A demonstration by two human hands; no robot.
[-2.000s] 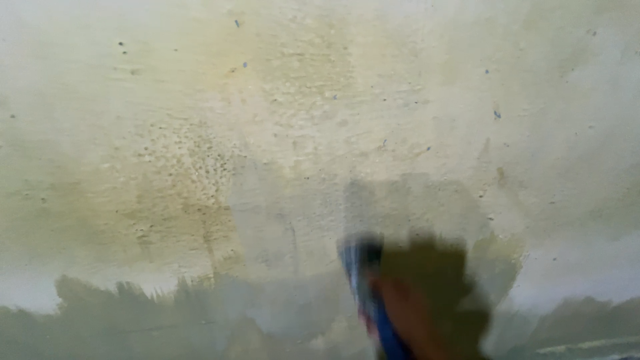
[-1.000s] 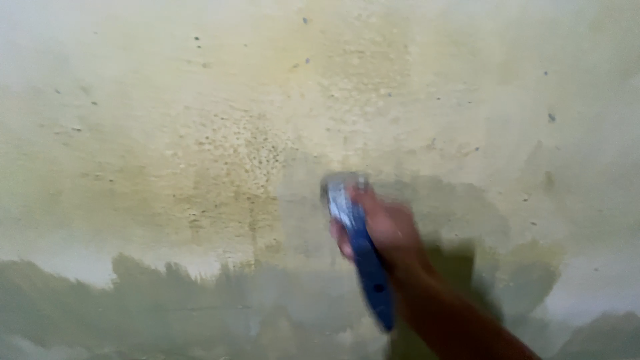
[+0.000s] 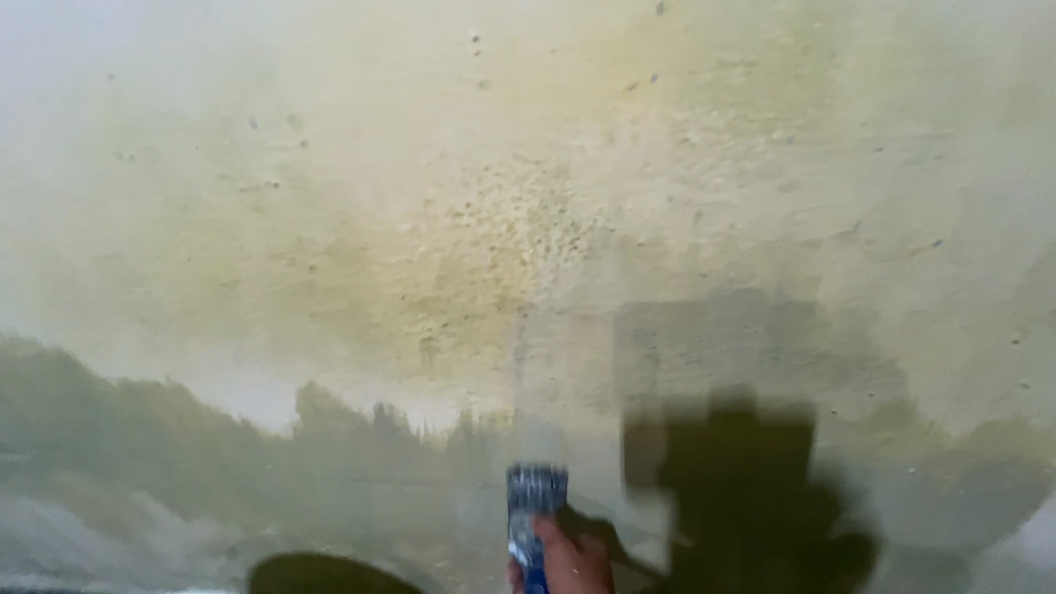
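Note:
My right hand (image 3: 573, 561), at the bottom edge right of centre, grips a flat paintbrush (image 3: 536, 495) with a blue handle and a worn, paint-smeared ferrule. Its bristles point up against or close to the painted wall surface (image 3: 330, 247); contact cannot be told. That surface shows a pale yellow-green sky above a band of grey-green tree shapes (image 3: 206, 445). Above the brush runs a paler greyish patch (image 3: 561, 355). My left hand is not in view.
A dark shadow (image 3: 742, 495) lies on the surface right of the brush, and a rounded dark shadow (image 3: 330, 575) shows at the bottom edge. Rough, pitted texture (image 3: 528, 223) and small dark specks mark the upper part.
My right hand and the brush have moved down the surface from the higher place seen one second ago. The brush, tilted then, stands nearly upright now.

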